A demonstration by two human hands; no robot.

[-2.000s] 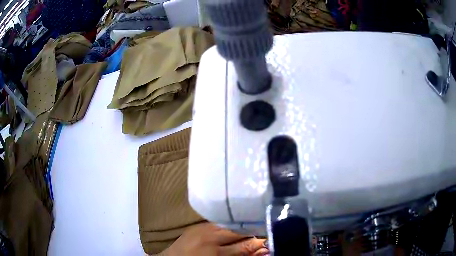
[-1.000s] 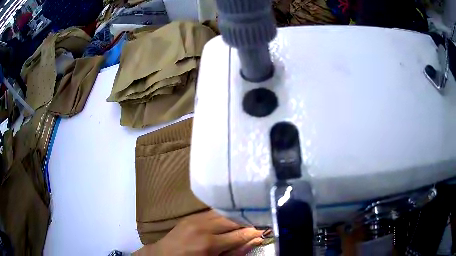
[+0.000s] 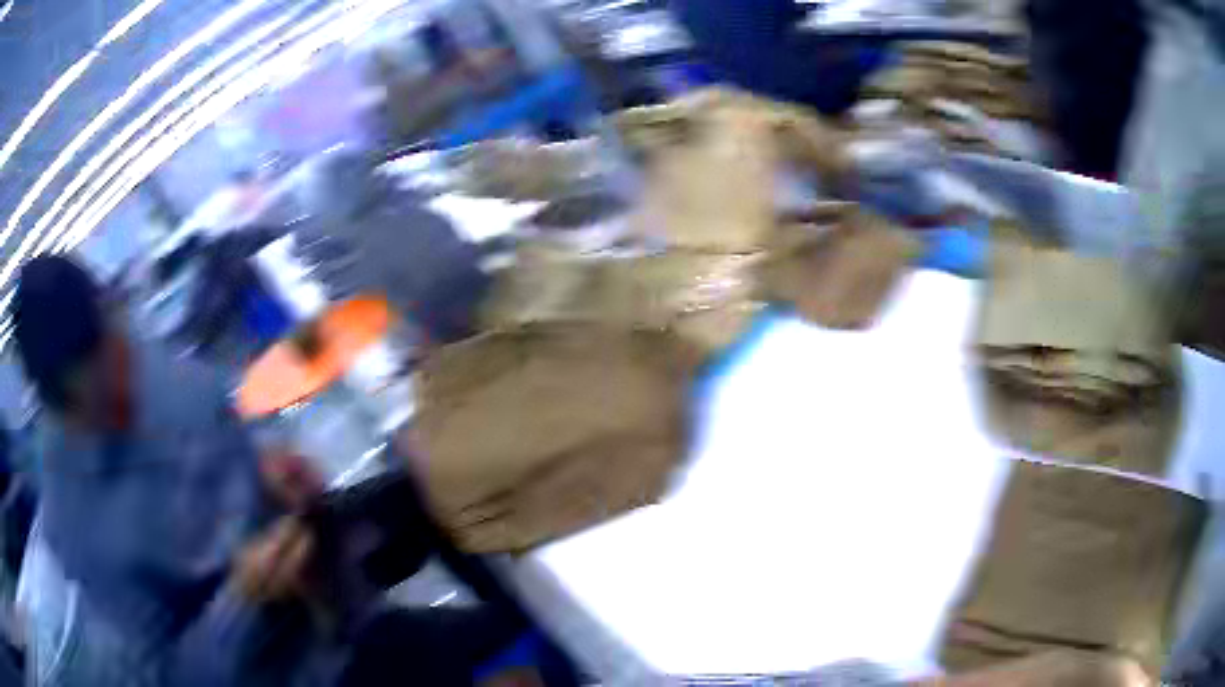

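The view is strongly blurred. The brown garment panel (image 3: 1081, 570) lies on the white table (image 3: 820, 497) at the lower right, with folds across its lower part. My left hand (image 3: 1061, 671) shows only as a blurred strip at the bottom edge, by the panel's lower end; its fingers cannot be made out. My right hand is out of the picture. A stack of olive-khaki cut panels (image 3: 1075, 336) lies just behind the brown panel.
A brown heap (image 3: 551, 430) hangs over the table's left edge. More khaki pieces (image 3: 712, 175) lie behind it. A seated person in blue-grey (image 3: 134, 497) is at the left, hands in front, near an orange disc (image 3: 316, 356).
The view has swung left and blurred. The panel and stack now appear far to the right, the large machine head has left the centre, and the seated person has come into view.
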